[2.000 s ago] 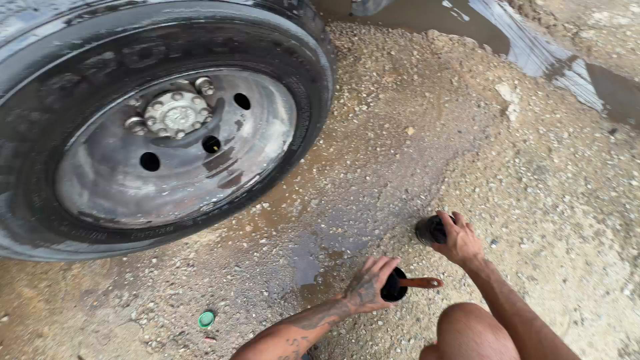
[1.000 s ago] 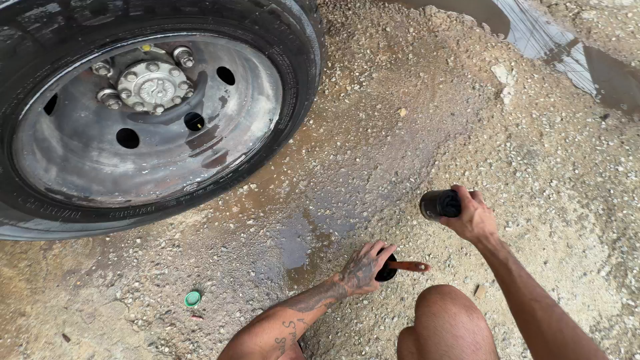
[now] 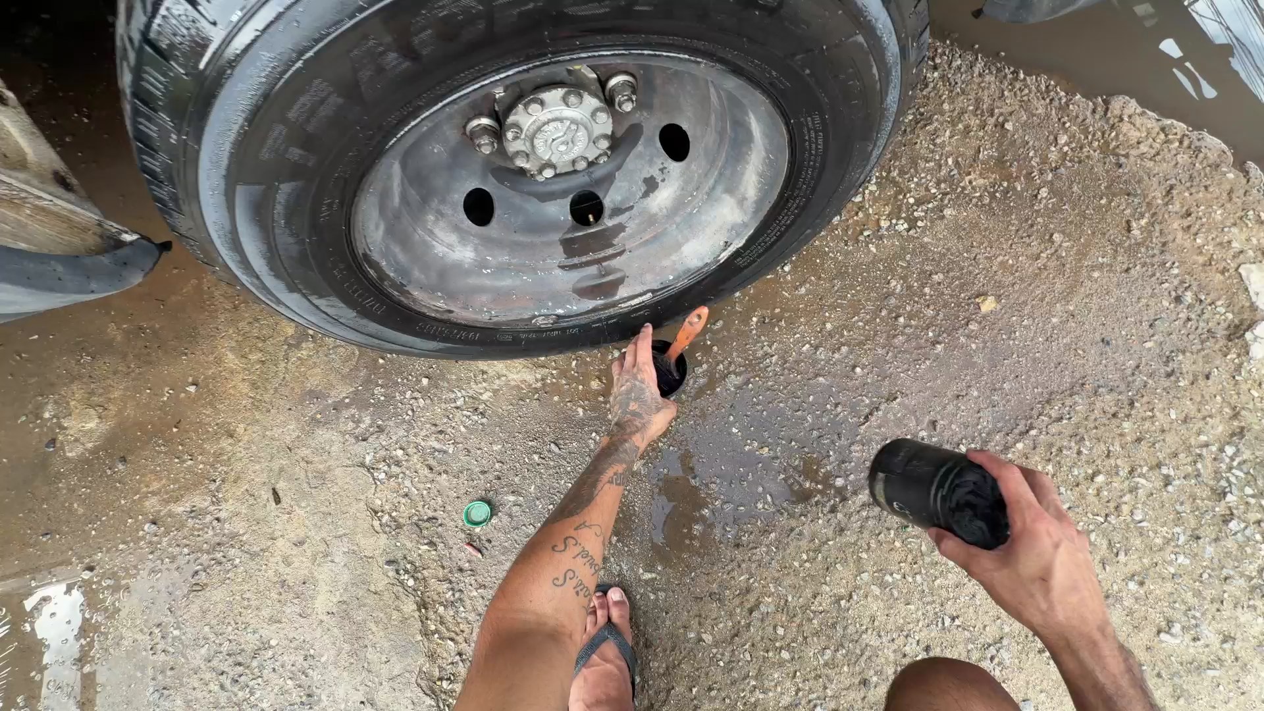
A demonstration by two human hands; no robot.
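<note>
My left hand is wrapped around the left side of a small black container, just below the tyre's lower edge. A brush with an orange-brown handle leans out of that container; its bristles are hidden inside. At the right, my right hand grips a black cylindrical canister, tilted on its side, its dark end toward my palm. The large black rubber tyre looks wet in places. Inside it sits a grey steel wheel rim with a bolted hub, round holes and damp streaks.
A green bottle cap lies on the gravelly ground, near a small reddish scrap. Shallow puddle water lies at upper right. A weathered wooden piece with a dark edge is at the left. My sandalled foot is below.
My left hand has moved the small container with the brush toward the tyre, and the brush handle now points upward. My right hand still holds the canister, which has tipped over from its earlier pose.
</note>
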